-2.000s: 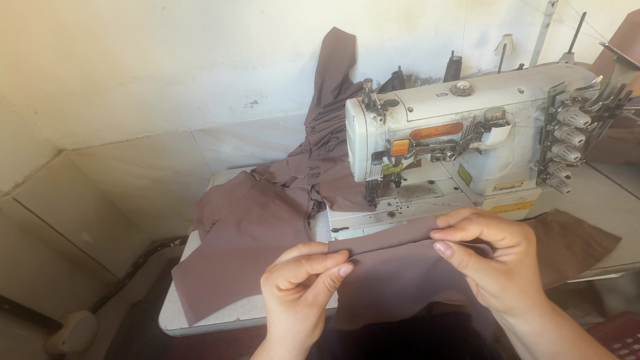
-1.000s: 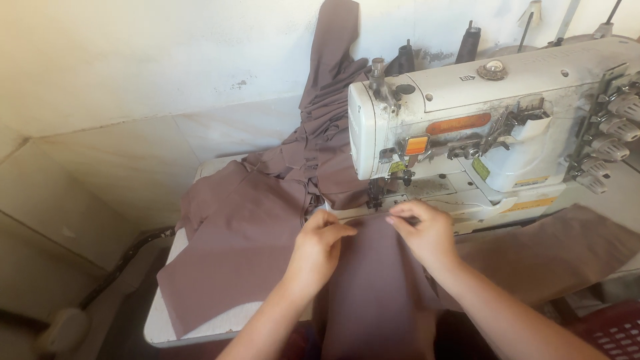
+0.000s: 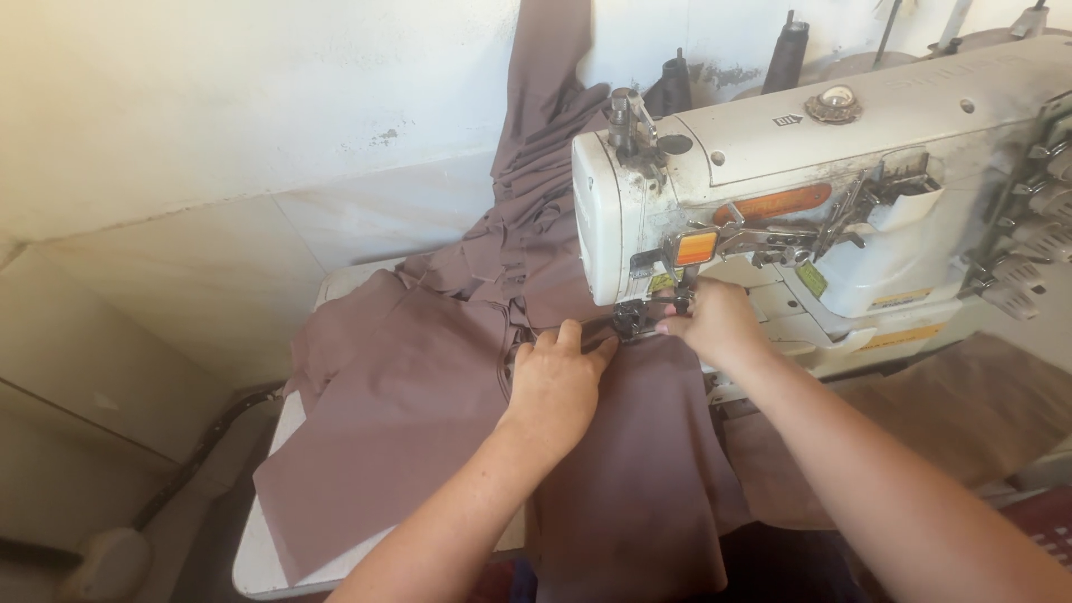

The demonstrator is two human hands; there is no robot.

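Observation:
A brown fabric panel hangs down from the presser foot of a white industrial sewing machine. My left hand rests on the fabric's upper edge, just left of the foot, with its fingertips on the cloth. To the right of the foot, my right hand has thumb and fingers at the same edge, close under the needle area; the machine head partly hides its fingertips. Whether the right fingers pinch the cloth is hard to see. More brown fabric, gathered toward the back, lies to the left.
The white table edge shows at lower left, near a wall. Another brown fabric piece lies right of the machine bed. Dark thread cones stand behind the machine, and thread tension dials are at its right end.
Both hands have moved from in front of the machine up to its presser foot, taking the panel's edge there. The fabric stretched between them earlier now hangs from the foot. The view has moved closer.

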